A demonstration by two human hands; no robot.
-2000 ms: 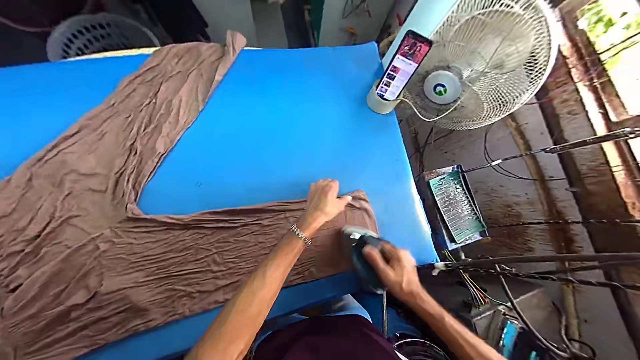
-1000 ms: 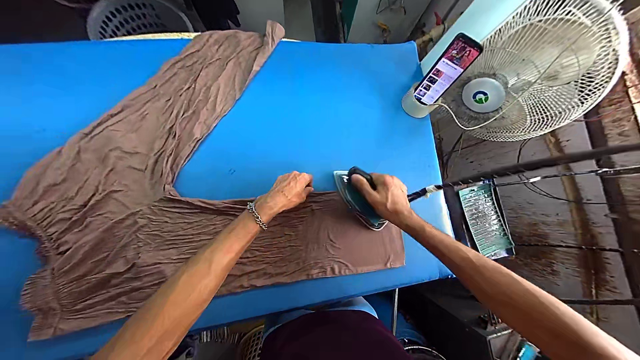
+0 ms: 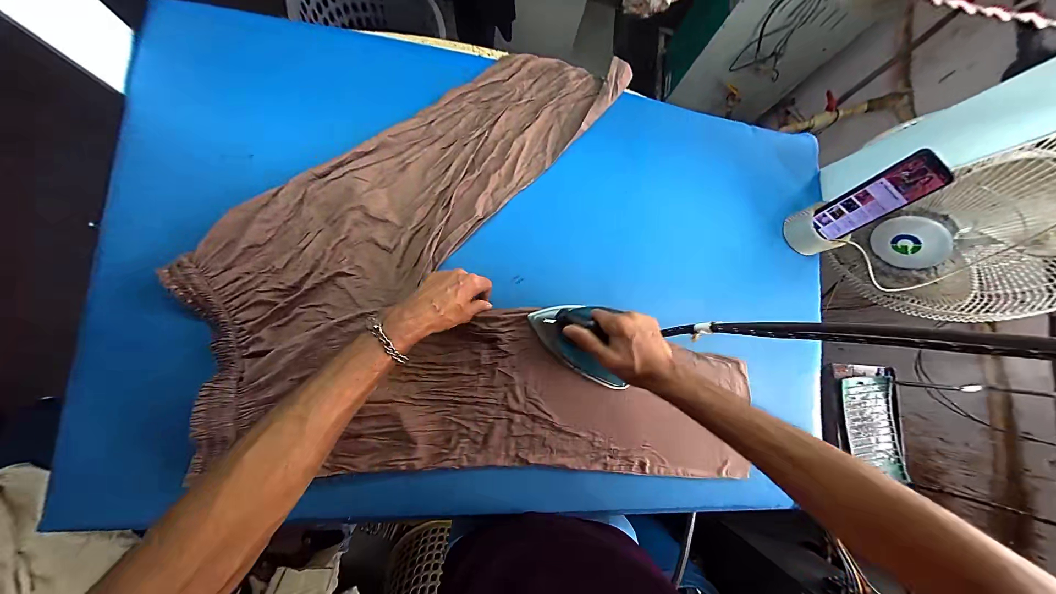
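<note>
Brown trousers with a gathered elastic waistband (image 3: 346, 239) lie on a blue padded table (image 3: 660, 190), one leg stretched toward the far edge, the other along the near side. My right hand (image 3: 623, 342) grips the black handle of a teal electric iron (image 3: 590, 367), whose soleplate rests on the near leg, its tip pointing left. Right of the iron the cloth looks smooth; left of it the cloth is wrinkled. My left hand (image 3: 441, 305), with a chain bracelet at the wrist, pinches the upper edge of that leg near the crotch.
A smartphone (image 3: 883, 194) leans in a white holder at the table's right edge, beside a standing fan (image 3: 973, 239). The iron's black cord (image 3: 825, 332) runs off to the right above the forearm. Plastic baskets stand past the far edge and below the near edge.
Both hands have moved left along the trouser leg, away from its hem. The iron has gone from near the hem toward the middle of the leg. The view has shifted.
</note>
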